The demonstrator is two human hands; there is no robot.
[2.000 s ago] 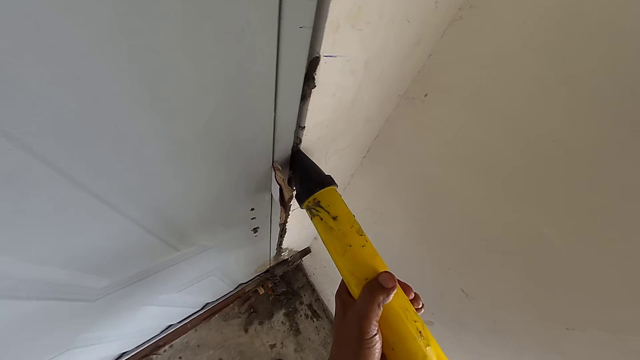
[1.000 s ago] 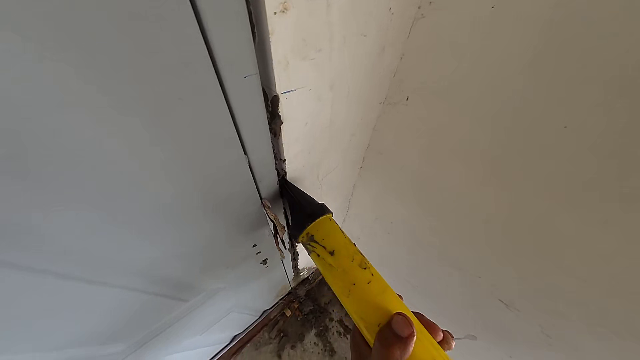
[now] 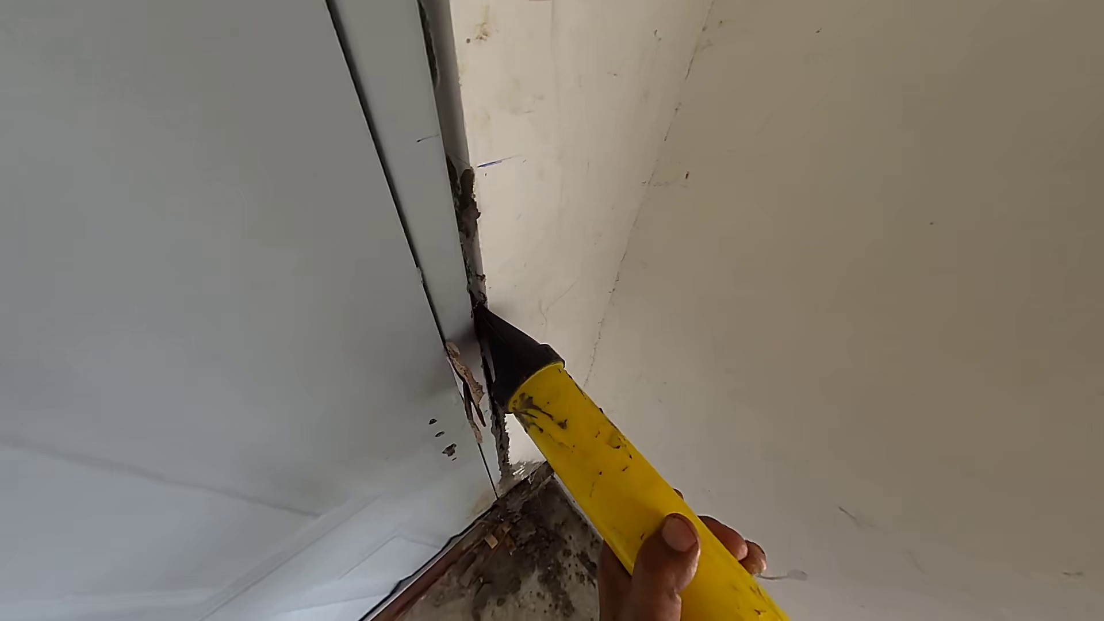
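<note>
My left hand (image 3: 664, 561) holds a yellow cylindrical tool (image 3: 638, 483) from below, with the thumb over its near side and fingertips showing at its right edge. Dark smears mark the tool. Its black tapered nozzle (image 3: 516, 352) rests with the tip at the dirt-filled gap between a pale grey door frame (image 3: 418, 198) and the off-white wall (image 3: 552, 198). Just left of the nozzle, a broken, splintered piece (image 3: 464, 375) stands out from the frame's edge. Brown crusty dirt (image 3: 467, 207) clings along the gap above the tip. My right hand is out of view.
A light grey panel (image 3: 198, 259) fills the left side. The wide wall (image 3: 845, 285) fills the right, meeting the narrower wall strip at a cracked corner. Low down lies a stained floor (image 3: 535, 561) with debris beside a reddish-brown edge strip (image 3: 431, 578).
The view has shifted and turned somewhat. My left hand still grips the yellow tool, and its nozzle stays at the gap; the tip now sits a little higher above the broken piece than two seconds ago.
</note>
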